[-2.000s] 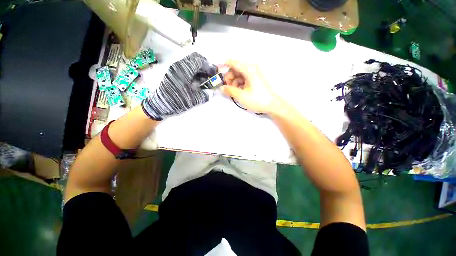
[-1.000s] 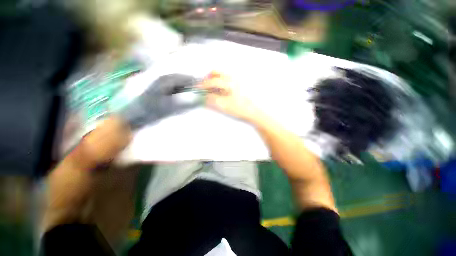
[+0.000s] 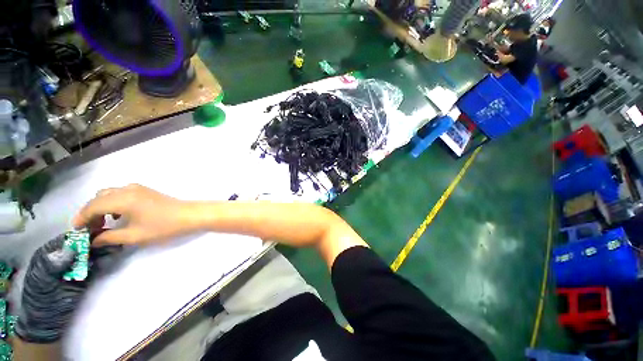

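A small green circuit board [image 3: 77, 254] is held between my two hands at the left of the view. My left hand [image 3: 44, 292], in a striped grey glove, grips its lower left side; its arm is cut off by the picture's edge. My right hand [image 3: 137, 217], bare, has thumb and fingers at the board's upper end. A short dark piece, perhaps cable, shows under my right fingers. More green boards [image 3: 5, 310] lie at the far left edge, partly cut off.
A pile of black cables [image 3: 317, 137] lies in clear plastic on the white bench [image 3: 176, 158]. A purple-rimmed fan [image 3: 134, 35] and green round pad [image 3: 209, 115] are at the far edge. Blue crates [image 3: 497, 106] and a person [image 3: 522, 53] are at the right.
The view has swung to the right, so my hands and the boards now show at the left edge. The board's green face now shows between my hands. The fan, crates and person have come into view.
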